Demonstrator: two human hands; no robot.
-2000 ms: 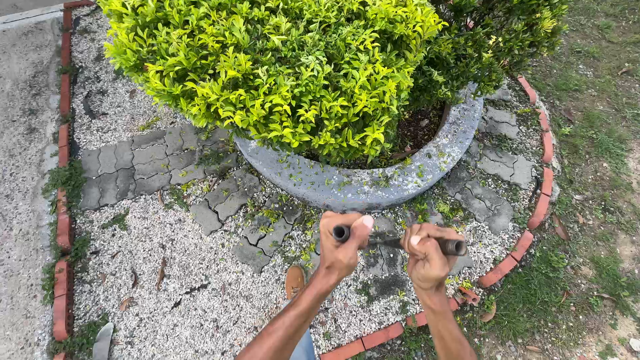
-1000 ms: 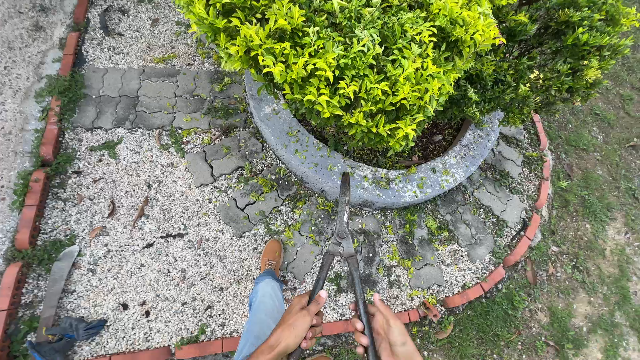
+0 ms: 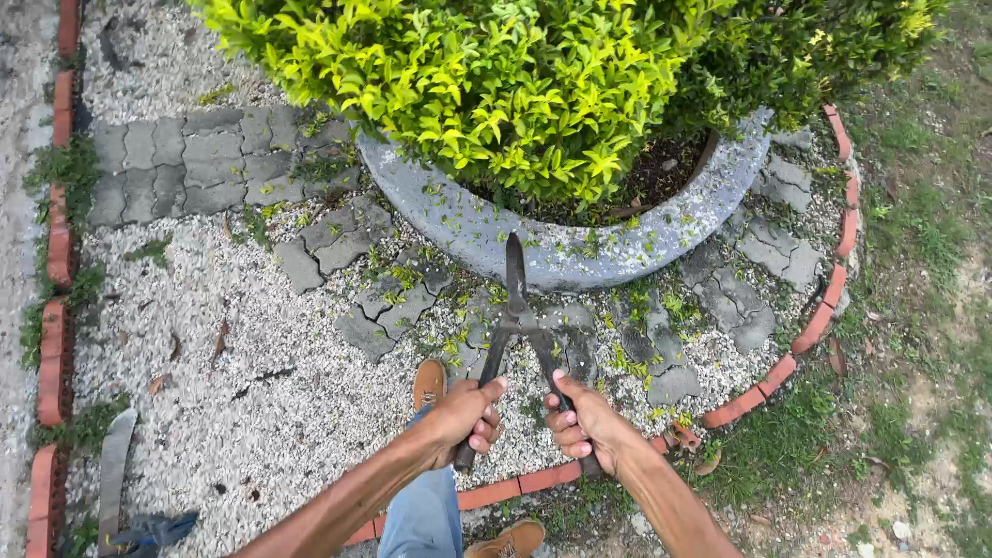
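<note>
A pair of hedge shears (image 3: 518, 314) points away from me, its blades together and their tip over the rim of a round concrete planter (image 3: 542, 252). My left hand (image 3: 469, 418) is closed around the left handle, and my right hand (image 3: 585, 426) grips the right one; the handles stand apart in a V. A bush with yellow-green leaves (image 3: 504, 93) fills the planter beyond the blades. Cut leaves lie scattered on the rim and on the ground below it.
Red bricks (image 3: 814, 329) edge the gravel (image 3: 256, 403) around the planter. Grey paving blocks (image 3: 209, 159) are set in it. A machete (image 3: 116, 465) and a dark blue glove (image 3: 155, 531) lie at lower left. My tan boots (image 3: 428, 384) stand near the brick edging.
Two seconds ago my hands were raised with the handle ends towards me; now the shears point at the planter. Since one second ago both hands have moved forward along with the shears.
</note>
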